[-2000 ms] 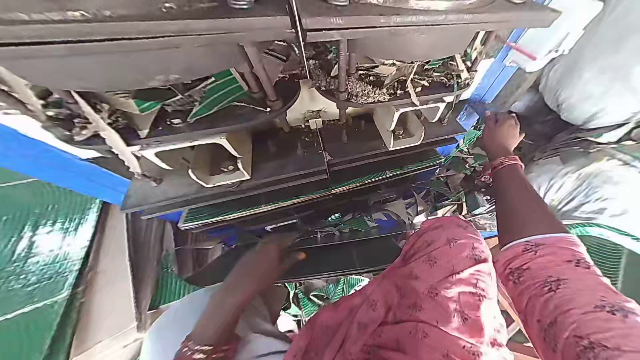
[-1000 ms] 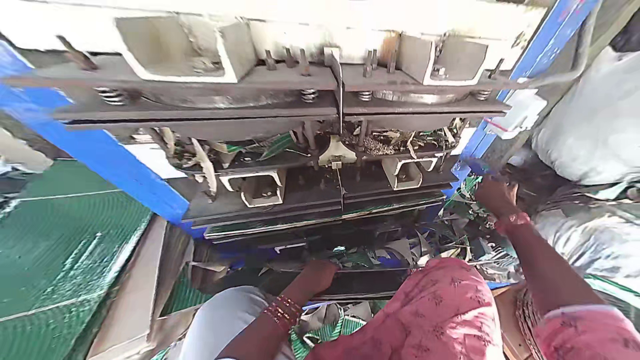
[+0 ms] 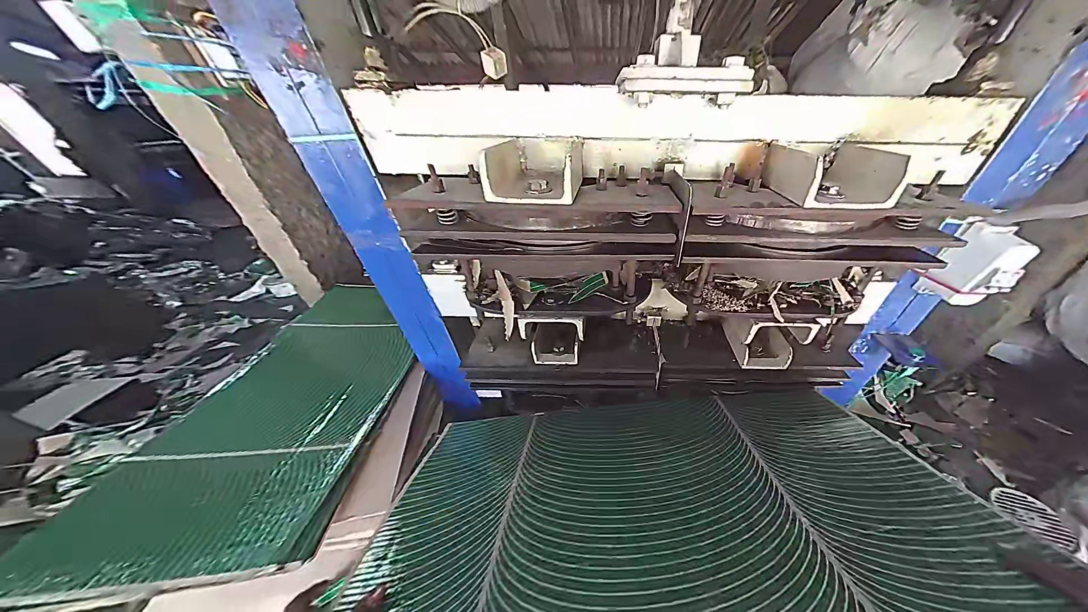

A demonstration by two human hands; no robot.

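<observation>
A large green sheet with pale stripes (image 3: 637,501) spans the bottom of the head view, bowed, its far edge at the lower front of a hydraulic press (image 3: 663,348). At the bottom edge, fingertips of my left hand (image 3: 370,598) show on the sheet's left border; the rest of that hand is out of view. My right hand (image 3: 1045,571), dark and blurred, is at the sheet's right border by the frame's edge. Both hands hold the sheet by its sides. Scraps lie between the upper plates of the press.
Blue posts (image 3: 357,229) flank the press. To the left, another green striped sheet (image 3: 246,425) lies by a pale board edge (image 3: 382,459). A white switch box (image 3: 990,259) is on the right post. Scrap litters the floor at both sides, with a round grille (image 3: 1033,514) at the right.
A green striped sheet now lies before the press, where my knees and lower plates showed earlier. Both hands have moved away from the press to the sheet's sides. The view has tipped up.
</observation>
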